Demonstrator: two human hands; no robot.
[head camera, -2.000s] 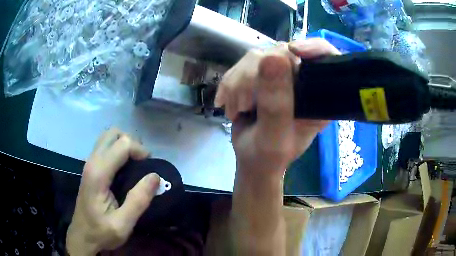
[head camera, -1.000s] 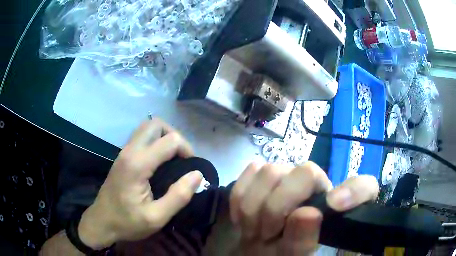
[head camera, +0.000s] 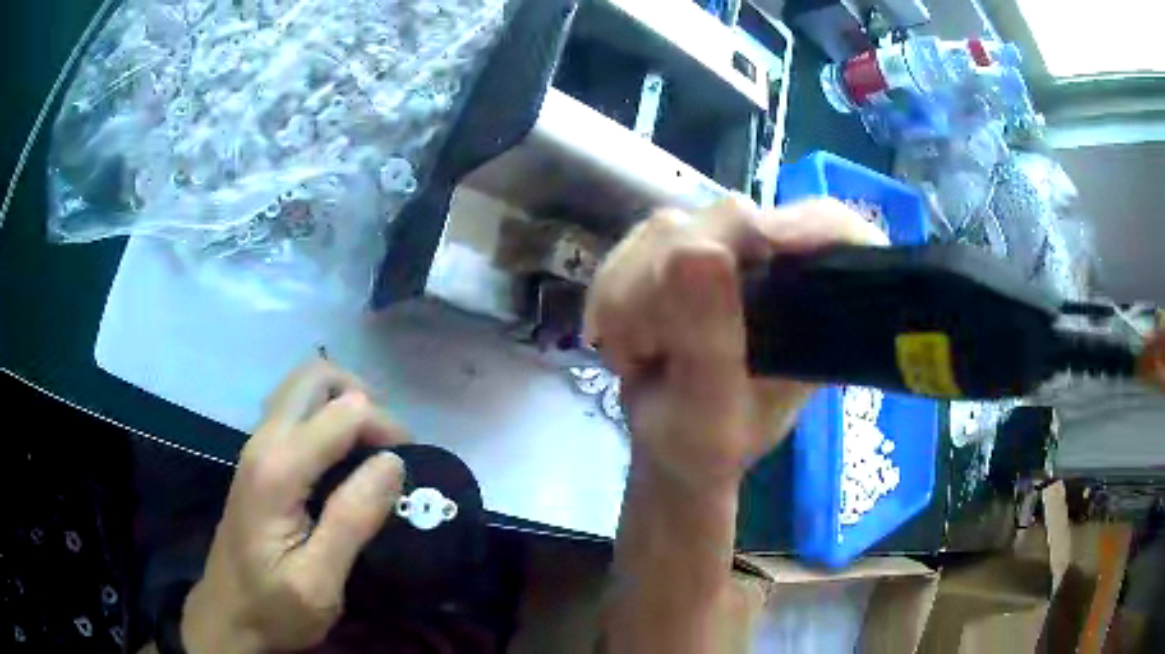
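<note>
My left hand (head camera: 300, 505) holds a round black housing (head camera: 441, 543) at the bench's front edge, thumb on its top face. A white retainer (head camera: 427, 509) with a centre hole and two side tabs lies flat on the housing, beside my thumb tip. My right hand (head camera: 696, 339) is wrapped around the black electric screwdriver (head camera: 882, 319) with a yellow label, raised in front of the screw feeder (head camera: 601, 147). The driver's tip is hidden behind my hand.
A clear bag of white parts (head camera: 275, 128) lies left of the feeder on the white board (head camera: 192, 332). White retainers (head camera: 598, 390) lie by the feeder. Right are a blue tray (head camera: 818, 486) with white parts, plastic bottles (head camera: 894, 77) and an open carton (head camera: 837, 575) below.
My right hand with the screwdriver has lifted from beside the housing up to the feeder. My left thumb has shifted off the retainer, which now shows whole. The camera view has shifted.
</note>
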